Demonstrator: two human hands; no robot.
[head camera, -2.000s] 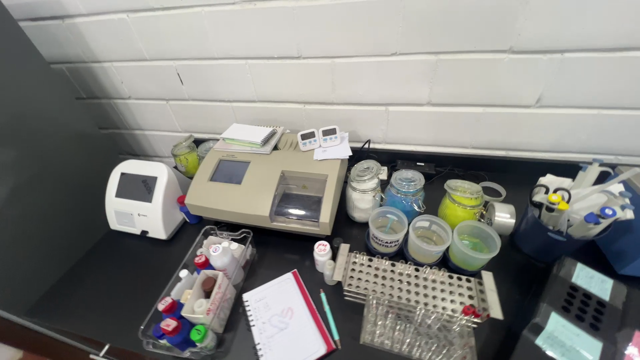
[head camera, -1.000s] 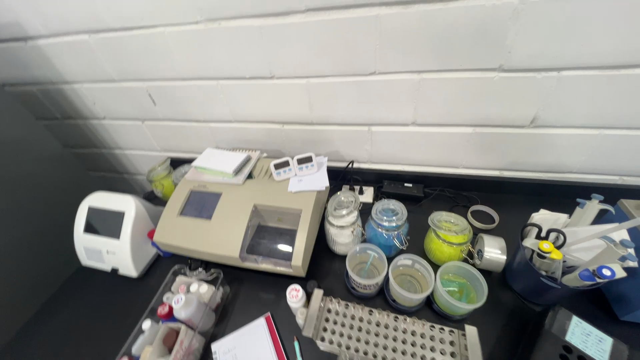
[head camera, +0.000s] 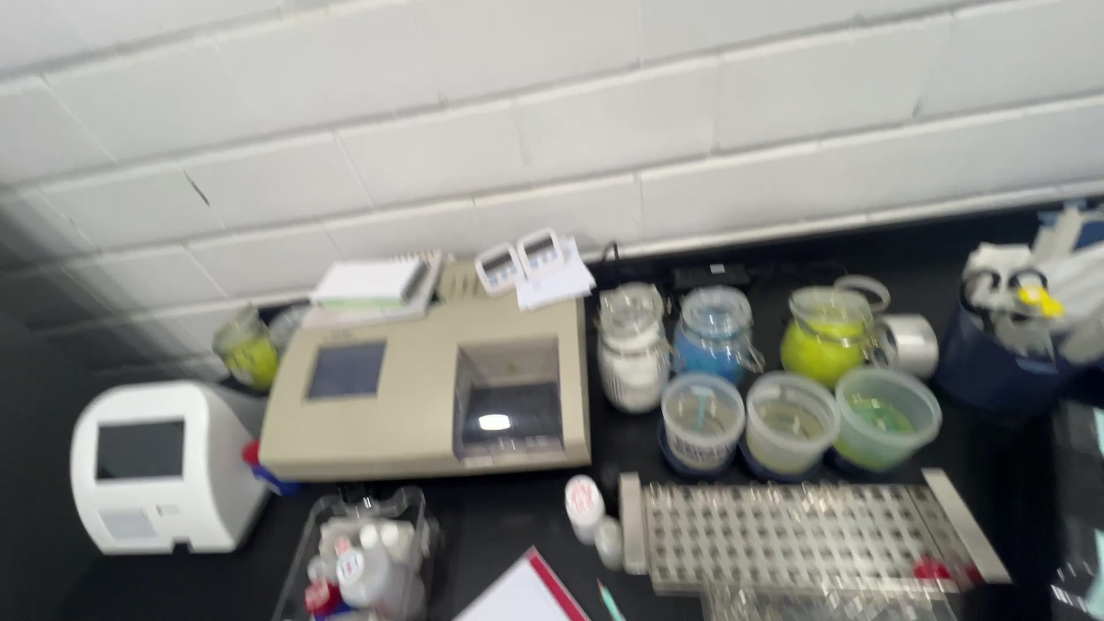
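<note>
Neither of my hands shows in the head view. A beige benchtop analyzer (head camera: 423, 414) with a small dark screen stands at centre left, bearing notepads (head camera: 371, 285) and two white digital timers (head camera: 520, 260). A white device (head camera: 159, 470) with a dark screen is to its left. Right of the analyzer are clip-top glass jars with white (head camera: 634, 354), blue (head camera: 712, 336) and yellow-green (head camera: 825, 341) contents. In front of them stand three plastic cups, one with green contents (head camera: 884, 423). A metal test-tube rack (head camera: 785, 535) lies below the cups.
A clear bin (head camera: 302, 552) of small bottles, a notebook (head camera: 522, 595) and a teal pencil (head camera: 611, 601) are at the front. Two small white bottles stand left of the rack. A dark blue holder (head camera: 992, 371) with scissors and pipettes is at right. A white block wall (head camera: 552, 129) rises behind.
The view has shifted, so the notebook, bin and rack now sit lower and are partly cut off. No object has plainly moved.
</note>
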